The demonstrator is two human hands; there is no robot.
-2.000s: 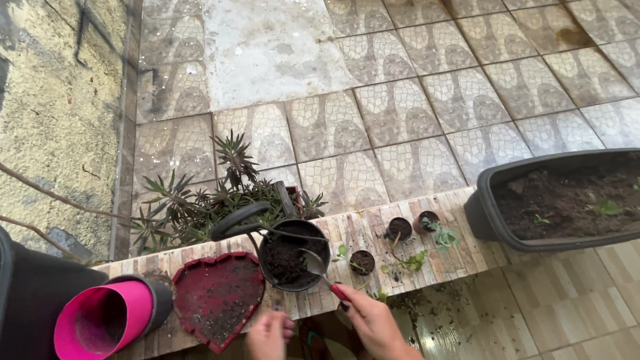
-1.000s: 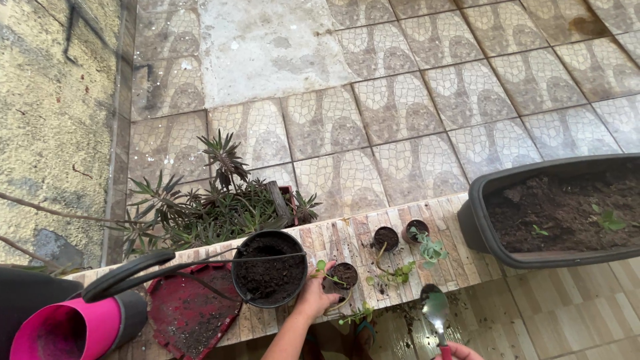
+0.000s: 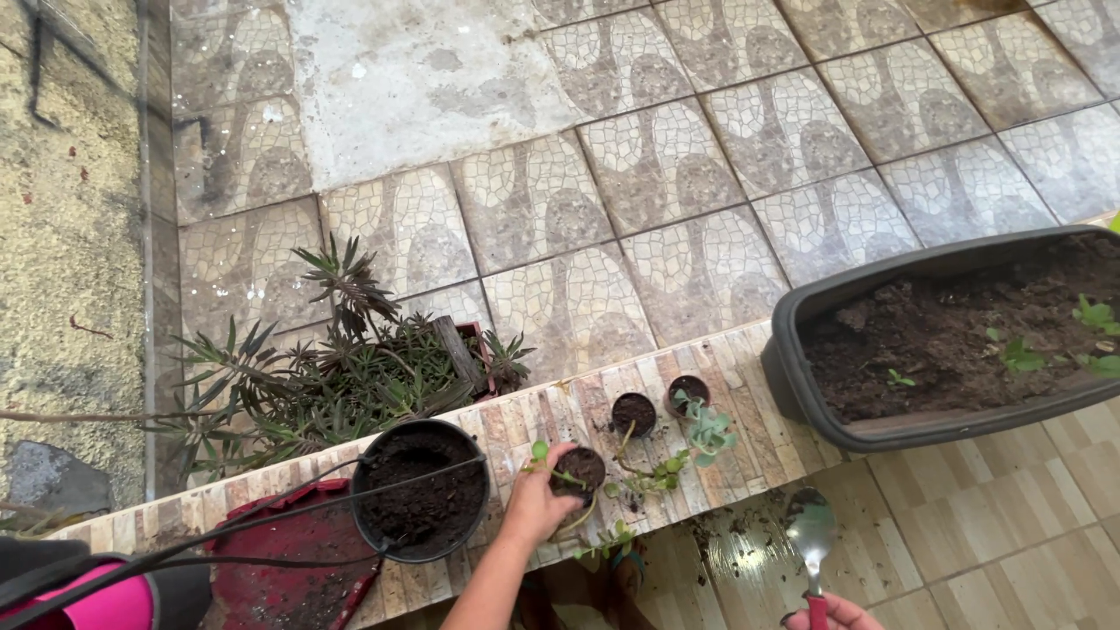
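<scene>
My left hand grips a small round pot of dark soil on the tiled ledge, with a thin green cutting lying over its rim. At the bottom right, my right hand holds a metal spoon with a red handle, bowl up, out past the ledge. Left of my left hand stands a black bucket of soil. Two more small soil pots, one and another beside it, stand to the right. A trailing green cutting and a pale succulent lie near them.
A long grey planter with soil and seedlings stands at the right. A soil-strewn red tray and a pink pot are at the left. Spiky plants grow behind the ledge. Loose soil lies on the floor below.
Two seconds ago the spoon was over the bucket in my right hand; it is now far to the right, past the ledge. My left hand has moved onto the small pot and holds it.
</scene>
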